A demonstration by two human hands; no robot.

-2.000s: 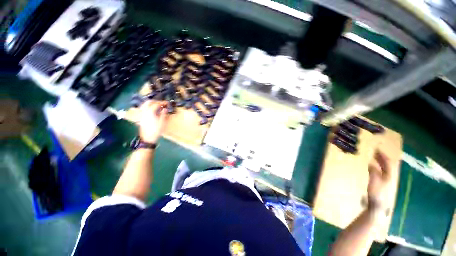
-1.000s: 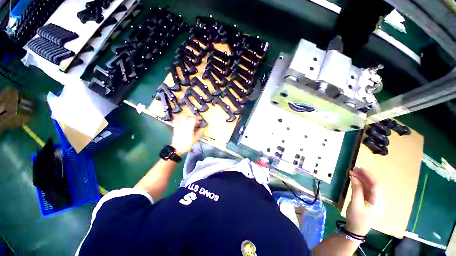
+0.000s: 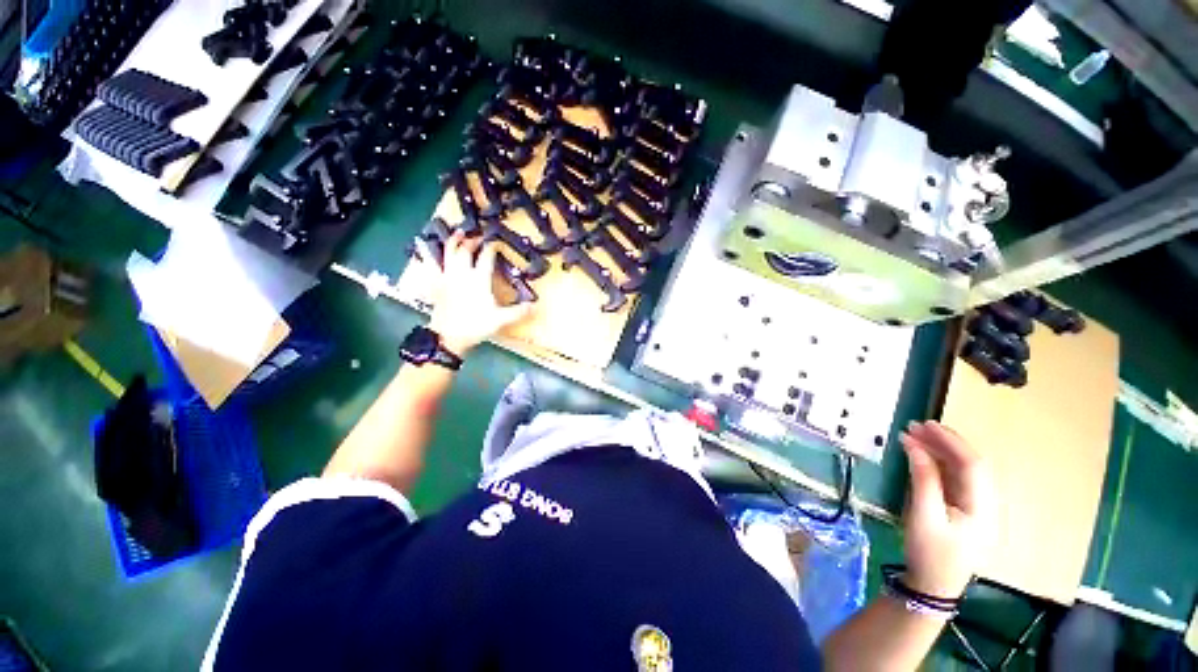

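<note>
Many black moulded parts (image 3: 572, 164) lie in loose rows on a cardboard sheet (image 3: 565, 322) left of the press fixture. My left hand (image 3: 466, 295) is over the near left part of this sheet, fingers spread, at the nearest parts; whether it grips one cannot be told. My right hand (image 3: 943, 492) is over the left edge of the right cardboard sheet (image 3: 1038, 460), fingers slightly curled, with no part seen in it. The press fixture (image 3: 854, 197) stands between, its upper plate (image 3: 841, 282) raised above the pale base plate (image 3: 749, 341).
A few black parts (image 3: 1005, 335) lie at the back of the right cardboard. More parts (image 3: 375, 125) and stacked white trays (image 3: 145, 184) are at far left. A blue bin (image 3: 217, 486) is at lower left. A red button (image 3: 704, 416) is at the fixture's front. A metal post (image 3: 1090, 243) crosses the right.
My left hand has shifted slightly left and away from me, and its fingers have spread. Parts near it sit differently. My right hand has hardly moved.
</note>
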